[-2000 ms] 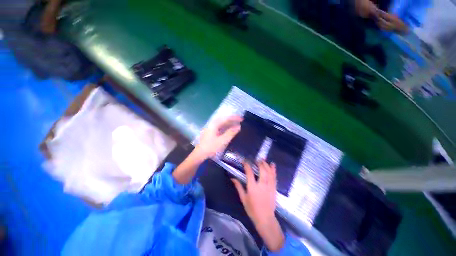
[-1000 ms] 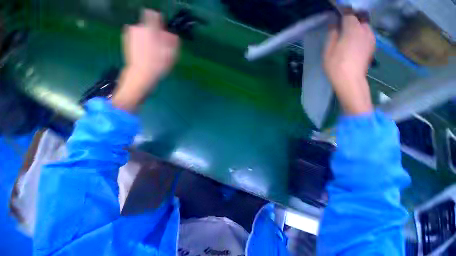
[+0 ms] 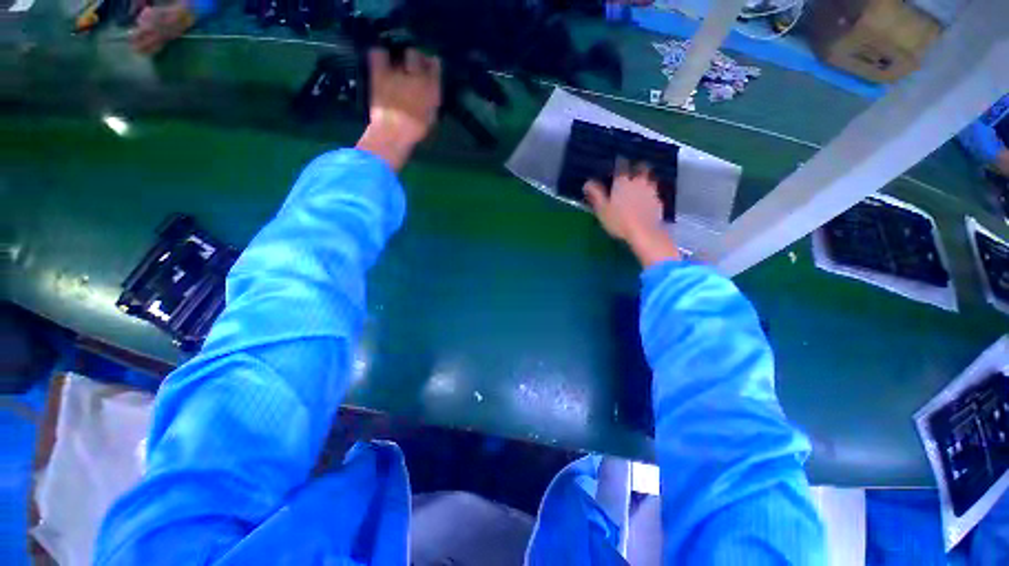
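Observation:
A black panel lies on a silvery-white bubble-wrap sheet toward the far side of the green bench. My right hand rests on the panel's near edge, fingers spread; whether it grips is unclear. My left hand reaches to the edge of the heap of black parts, blurred; its fingertips and any hold are hard to see. A black bracket assembly lies at the left, partly behind my left sleeve.
A white post slants across the right. Panels with brackets on wrap lie beyond it. A carton of white sheets stands at lower left. Small metal parts lie at the far side. Another person's hand shows at upper left.
The sheet and panel, earlier near the front edge, now lie at the far side. My right hand has moved down onto the panel, and my left hand has reached the heap. The view has shifted.

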